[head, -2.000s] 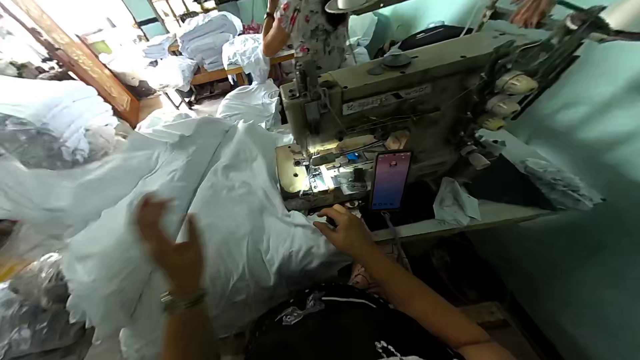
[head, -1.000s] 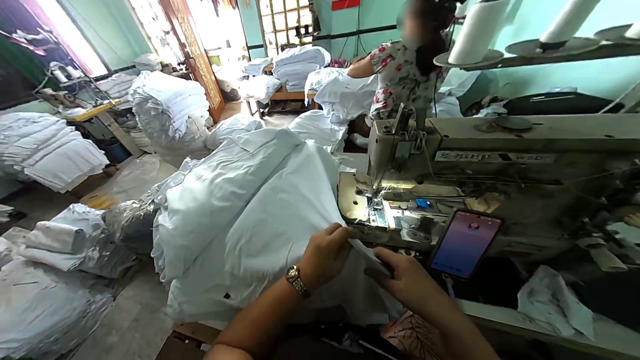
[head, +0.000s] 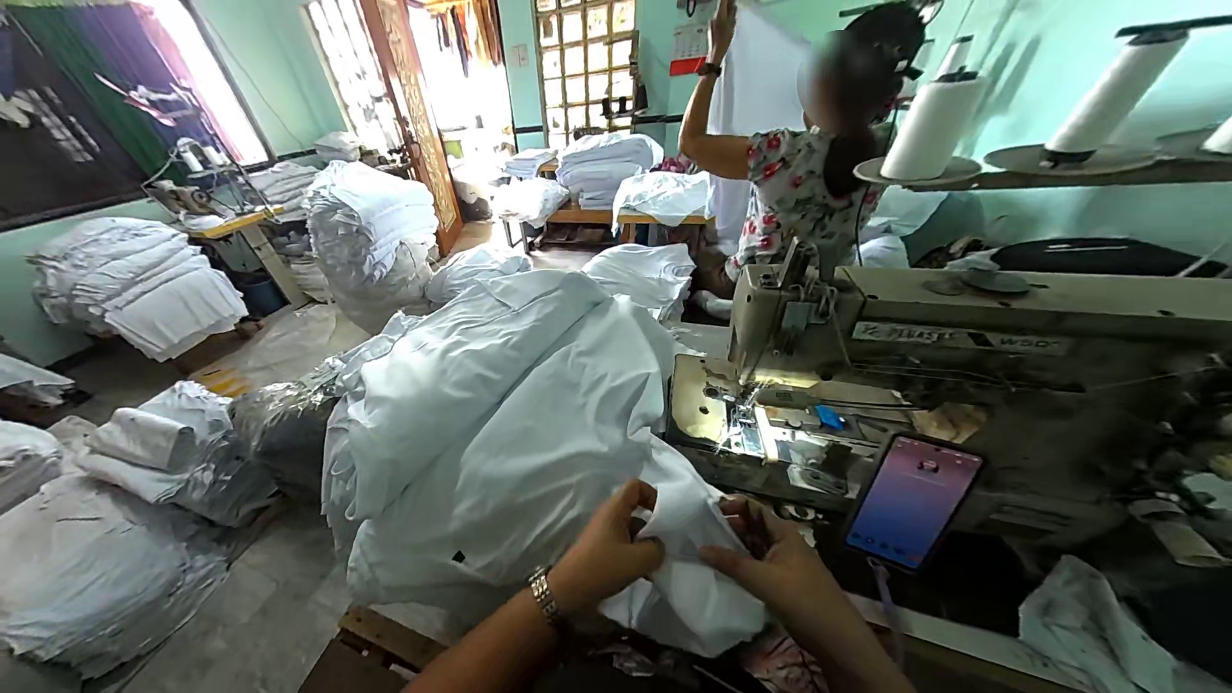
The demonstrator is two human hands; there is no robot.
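A large heap of white fabric (head: 510,404) lies in front of me, left of an industrial sewing machine (head: 943,337). My left hand (head: 611,549), with a metal wristwatch (head: 544,592) on the wrist, pinches a white cloth piece (head: 688,549). My right hand (head: 765,558) grips the same piece by its right edge, just below the machine's lit needle area (head: 746,423). The cloth hangs between both hands over my lap. Some fingertips are hidden by folds. A smartphone (head: 914,500) with a lit screen leans against the machine, right of my right hand.
Thread cones (head: 934,125) stand on a rack at upper right. Beyond the machine a person (head: 799,183) holds up white cloth. Stacked white fabric (head: 135,279) and wrapped bundles (head: 192,452) fill the left. A crumpled white cloth (head: 1107,616) lies at lower right. A wooden edge (head: 395,640) is near my left forearm.
My left hand, raised open over the heap two seconds ago, came to the cloth beside my right hand. The other person has lifted a white cloth. The view has swung left and up.
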